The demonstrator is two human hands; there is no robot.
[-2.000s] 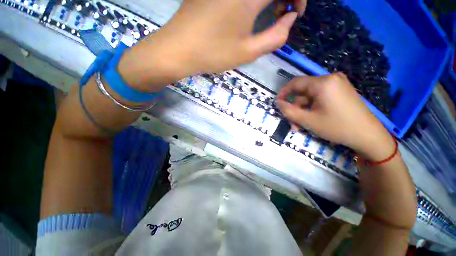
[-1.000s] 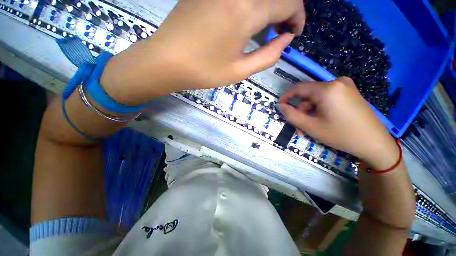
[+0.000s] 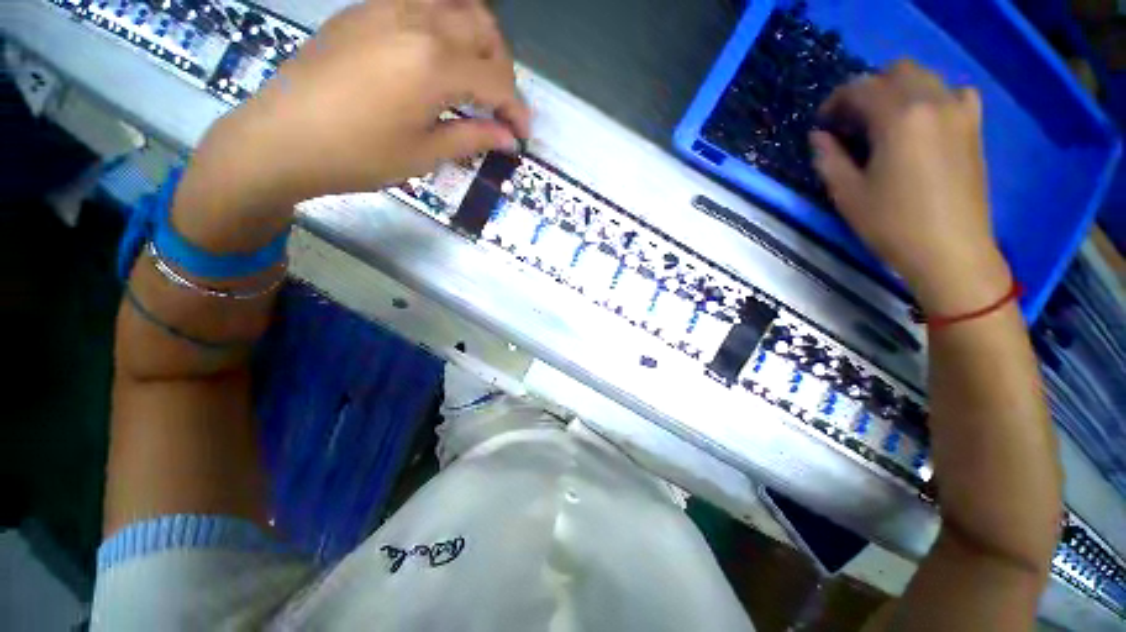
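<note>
Circuit board panels (image 3: 601,262) packed with small black, silver and blue parts lie in a row, with a black divider (image 3: 742,340) between two of them. My left hand (image 3: 395,105) is over the row, thumb and fingertips close together at the far edge beside another black divider (image 3: 485,194). Whether they pinch a part cannot be told. My right hand (image 3: 914,173) is inside the blue bin (image 3: 1050,161), fingers curled at the heap of loose black parts (image 3: 772,105). Its fingertips are against the dark heap, so what it holds is unclear.
The metal conveyor rail (image 3: 568,315) runs diagonally along the near side of the boards. A dark toothed component row (image 3: 753,226) lies between boards and bin. Clear plastic tubes (image 3: 1072,364) lie beyond the bin at right. A stray dark speck (image 3: 648,362) is on the rail.
My right hand has moved from the boards up into the bin. My left hand has moved left, off the bin's edge to the boards. The bin and component row show differently placed, and another divider shows.
</note>
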